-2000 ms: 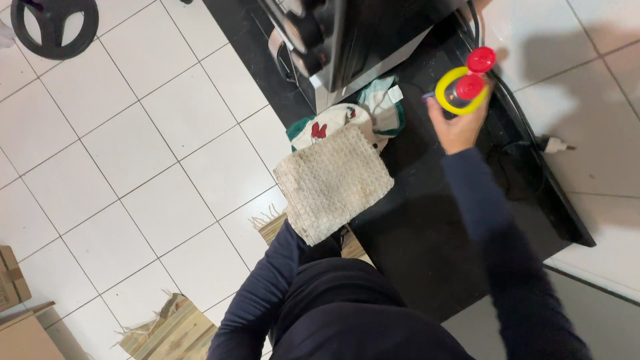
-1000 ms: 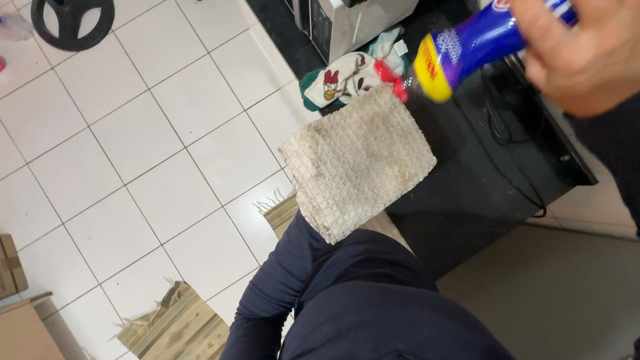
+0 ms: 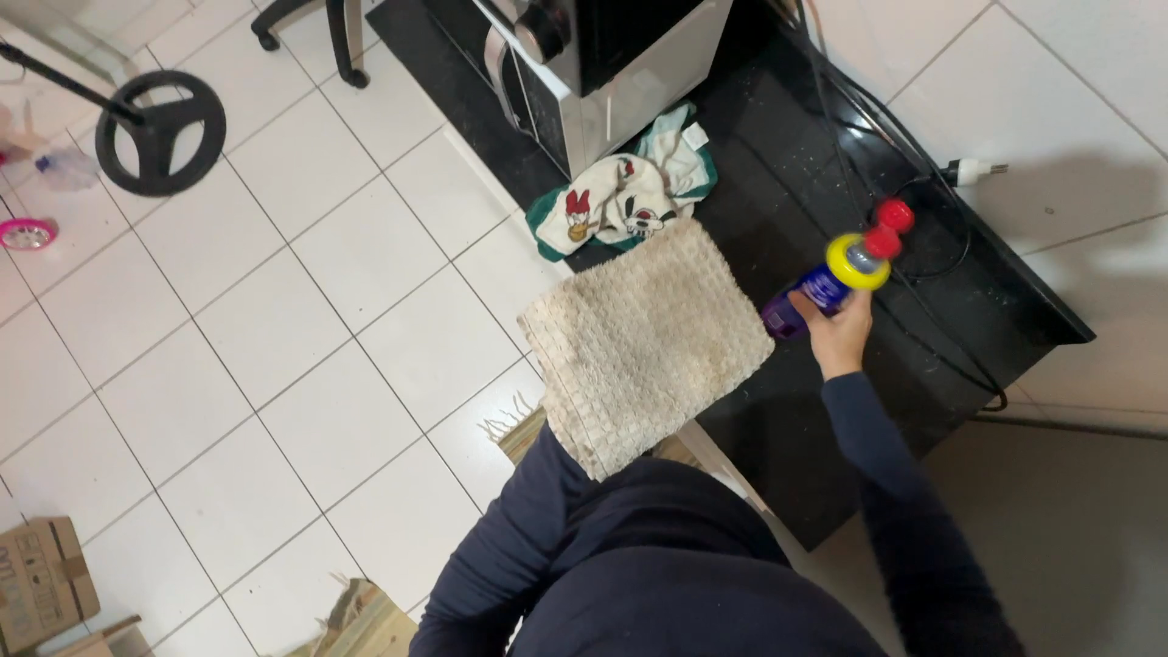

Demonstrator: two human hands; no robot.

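My right hand [image 3: 838, 330] grips a purple plastic bottle [image 3: 815, 294] with a yellow collar and an open red flip cap, over the black countertop [image 3: 776, 420]. A folded, stained beige textured cloth [image 3: 652, 347] lies in front of my body, over the end of my left sleeve. My left hand is hidden beneath it, so its grip does not show. Just beyond the cloth, a white and green printed towel [image 3: 630, 196] lies crumpled on the counter against a silver and black appliance [image 3: 607, 109].
Black cables [image 3: 899, 146] and a white plug [image 3: 976, 172] lie along the counter's wall edge. On the tiled floor at left are a cardboard box [image 3: 46, 575] and fringed mats [image 3: 356, 625]. A black steering wheel [image 3: 160, 132] and chair legs [image 3: 339, 46] are at upper left.
A second ago the bottle was tipped with its red cap close to the cloth's far edge. My right hand has since moved it back over the counter, away from the cloth and lower.
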